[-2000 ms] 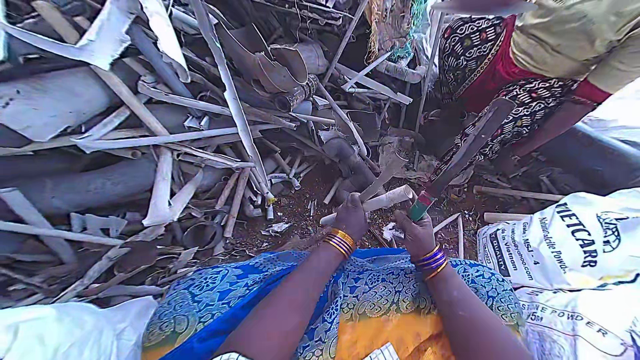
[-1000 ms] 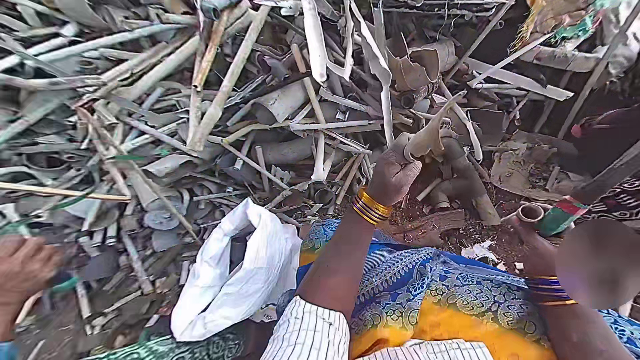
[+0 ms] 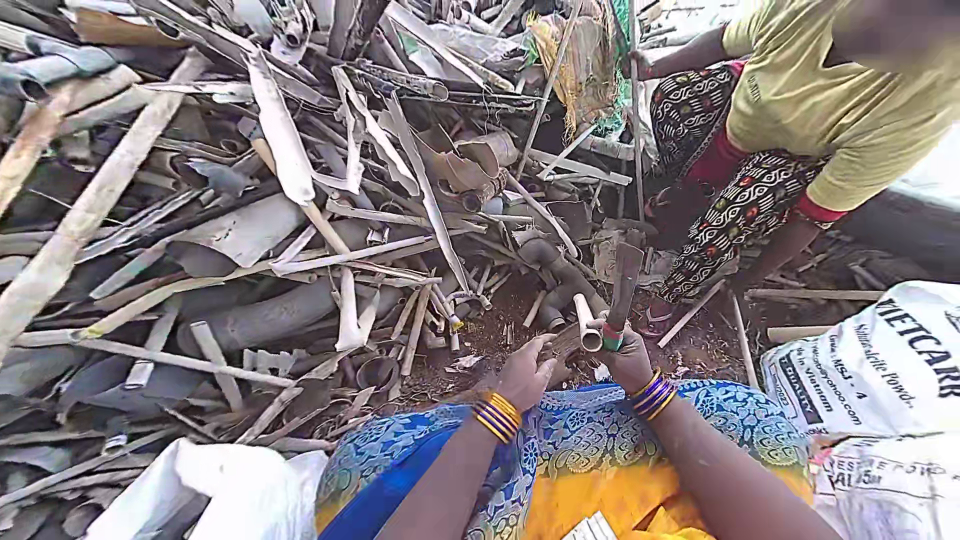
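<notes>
My right hand (image 3: 628, 361) is closed around the red and green handle of a broad-bladed knife (image 3: 625, 289), whose blade points up and away. Against the same hand rests a short pale pipe piece (image 3: 589, 326), its round open end facing me. My left hand (image 3: 523, 373) is just left of the pipe piece, fingers partly spread and nothing plainly gripped. Between the hands lies a brownish wooden block (image 3: 566, 345), partly hidden. Below both hands is a blue and yellow patterned cloth over my lap (image 3: 600, 442).
A large heap of broken pipes (image 3: 255, 315) fills the left and centre. A person in a yellow top (image 3: 810, 112) bends at the upper right. Printed white sacks (image 3: 862, 360) stand at the right, and a white sack (image 3: 202, 487) lies at the lower left.
My left hand held a broken pipe piece a second ago and now has let it go. Both hands have come closer together. The view has swung left and back right.
</notes>
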